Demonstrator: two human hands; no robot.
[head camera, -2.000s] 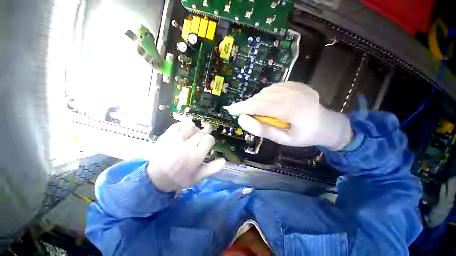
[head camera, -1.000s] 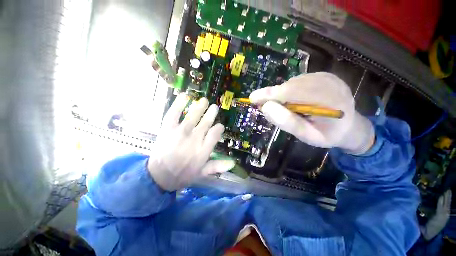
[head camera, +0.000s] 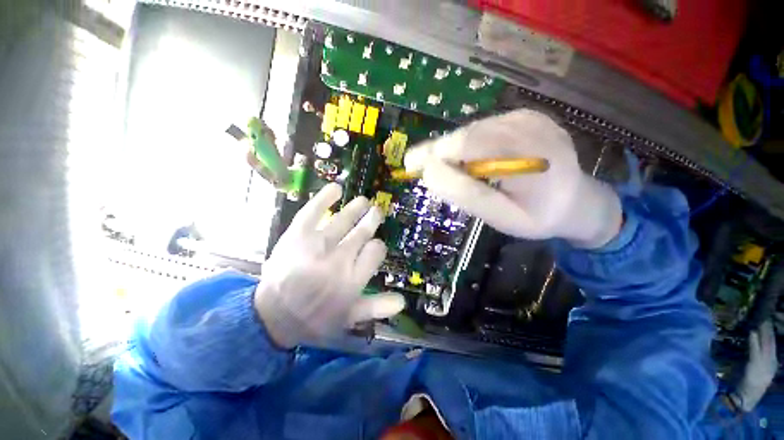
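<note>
A crowded green circuit board (head camera: 419, 225) lies in a black carrier in front of me. It bears yellow box capacitors (head camera: 351, 117) and yellow-wrapped blocks. My right hand (head camera: 524, 176), in a white glove, holds a slim yellow tool (head camera: 507, 167) near level, its tip over the middle of the board near the yellow-wrapped blocks. Whether the tip touches is unclear. My left hand (head camera: 322, 271), also white-gloved, lies palm down with fingers spread over the board's near left part, and holds nothing visible. It hides that part of the board.
A green strip with pale pads (head camera: 400, 76) runs along the board's far side. A green clamp (head camera: 273, 159) stands at the carrier's left edge. A red mat (head camera: 619, 51), a yellow tape roll (head camera: 738, 112) and a white glove (head camera: 758, 365) lie to the right. Toothed chain runs along the rails.
My left hand has moved from the board's near edge onto the board and its fingers have spread. My right hand has moved the tool farther up the board. The view has shifted slightly.
</note>
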